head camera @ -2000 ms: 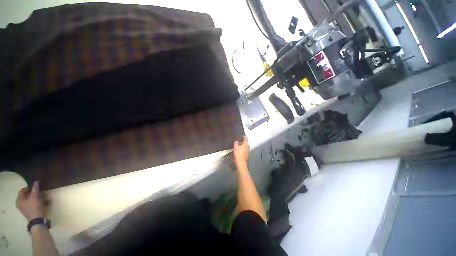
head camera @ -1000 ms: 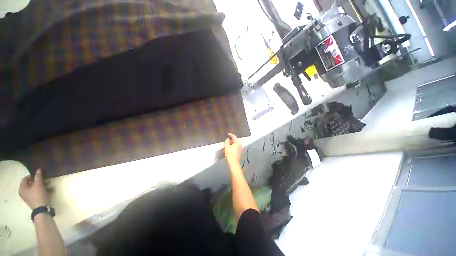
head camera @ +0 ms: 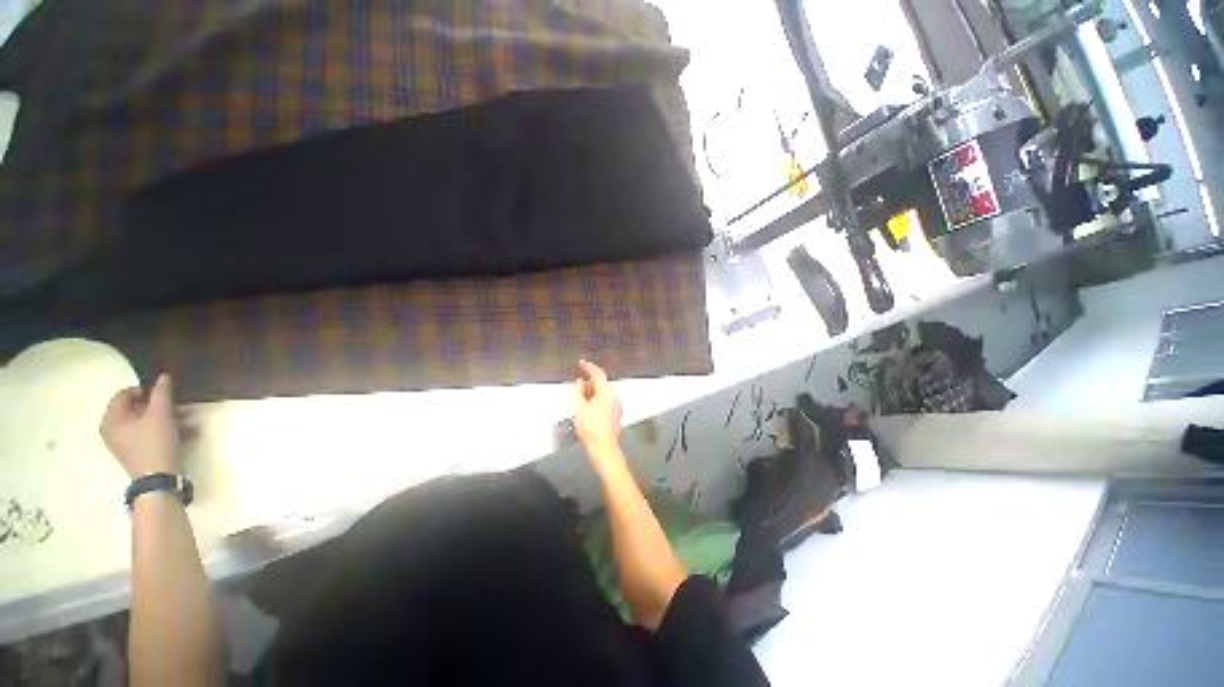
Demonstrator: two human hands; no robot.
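Note:
A brown-purple plaid fabric panel lies on the cream table, its long straight edge toward me. A plain black cloth band lies between it and more plaid cloth behind. My left hand, with a dark wristband, is at the panel's near left corner, beside a curved cut-out, thumb and fingers on the edge. My right hand is at the near edge, left of the right corner, its fingertips touching or just beside the edge; the exact grip is unclear.
A cutting machine with a red-and-white label stands at the right, its flat base plate by the cloth. A dark oblong object lies beside it. Fabric scraps and a white lower surface are below the table edge.
My right hand has moved left along the edge, away from the panel's right corner. My left hand stays at the left corner. The view has shifted and turned, so the cloth edge looks more level.

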